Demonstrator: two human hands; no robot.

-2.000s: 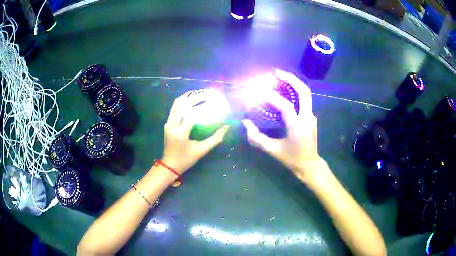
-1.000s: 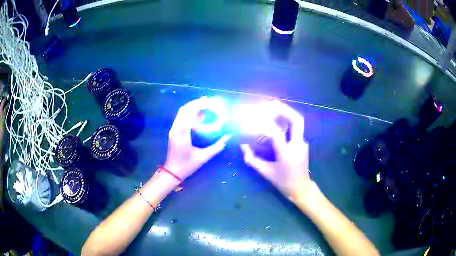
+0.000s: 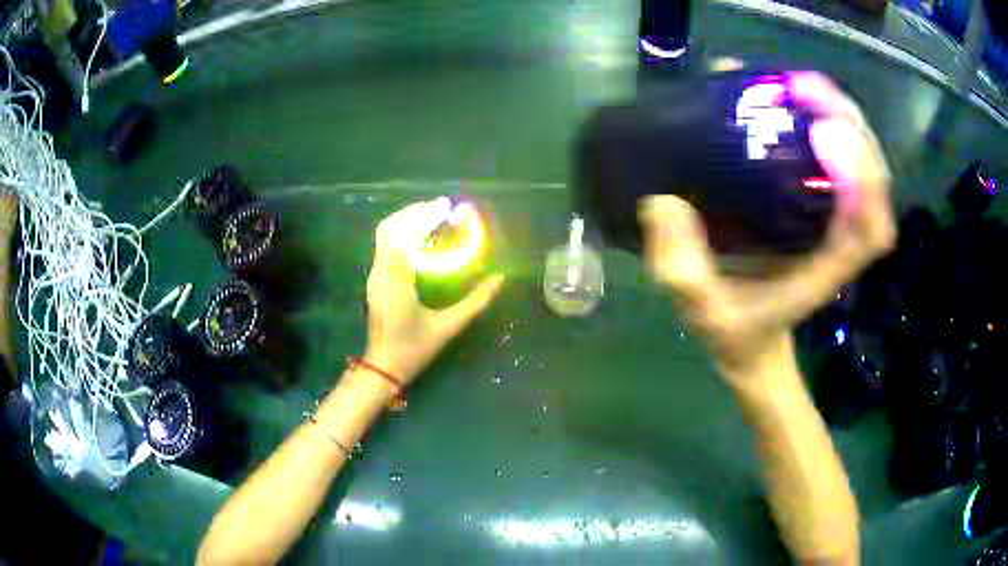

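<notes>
My left hand [image 3: 415, 282] is closed around a speaker unit with a bright yellow-green glowing ring [image 3: 455, 252], left of the middle of the bench. My right hand [image 3: 774, 254] is raised at the upper right and grips a black cylindrical speaker unit [image 3: 685, 160], which lies on its side in the hand and is blurred, with pink and white light near the fingers. A small clear jar [image 3: 574, 284] with a white upright stick stands on the bench between my hands.
Dotted-face units [image 3: 232, 317] and a heap of white cables [image 3: 66, 232] are at left, above a clear bowl [image 3: 83, 437]. Black units [image 3: 940, 332] crowd the right. A lit unit [image 3: 664, 28] stands near the far rail. The bench [image 3: 531, 420] is dark green.
My right hand has moved up and right with a black unit, away from my left hand. The clear jar now shows. The ring at my left hand turned from blue-white to yellow-green.
</notes>
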